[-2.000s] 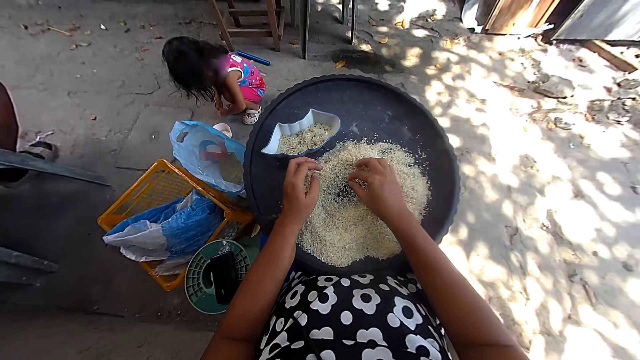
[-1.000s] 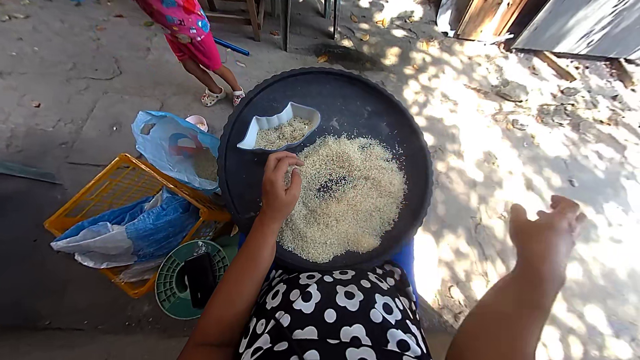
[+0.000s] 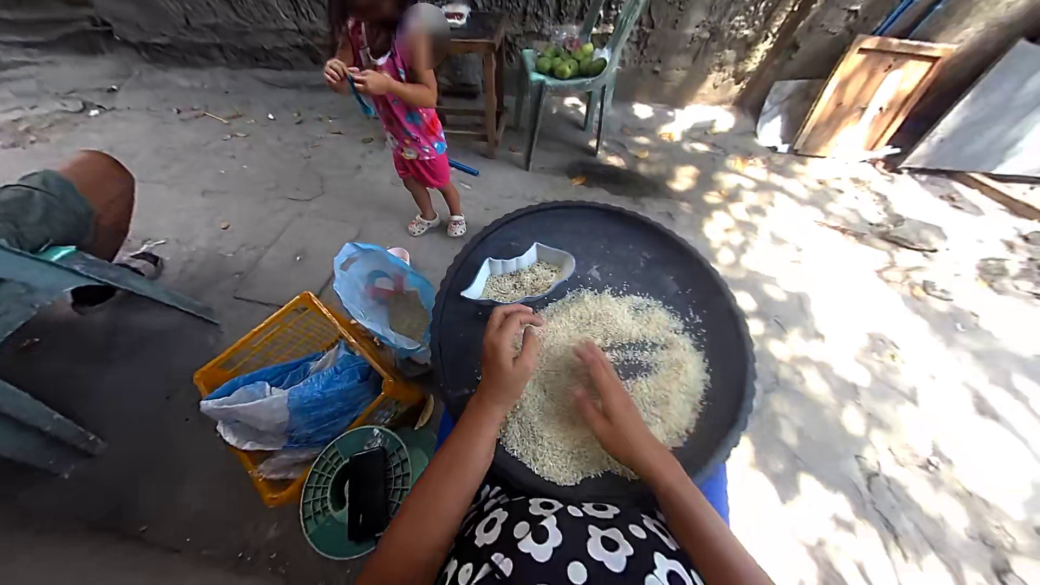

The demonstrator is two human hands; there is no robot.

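Note:
A round black tray (image 3: 707,276) with a scalloped rim stands before me, with pale rice grains (image 3: 658,406) spread over its near half. At the left edge of the rice is my left hand (image 3: 509,357), its fingers curled and thumb apart; whether it pinches any grains cannot be told. My right hand (image 3: 613,402) is over the middle of the rice with its fingers spread, slightly blurred, beside a bare patch of tray. A pale blue, wavy-edged dish (image 3: 561,258) holding grains sits on the tray beyond my left hand.
Left of the tray are a blue plastic bag (image 3: 366,284), a yellow crate (image 3: 236,345) with a blue and white sack (image 3: 325,398), and a green round plastic object (image 3: 317,496) with a dark item on it. A small person (image 3: 414,122) stands beyond; another person's knee (image 3: 106,195) shows at left.
My right hand, out to the right of the tray one second ago, is back over the rice. The small person, crouching two seconds ago, now stands. The view has tilted up.

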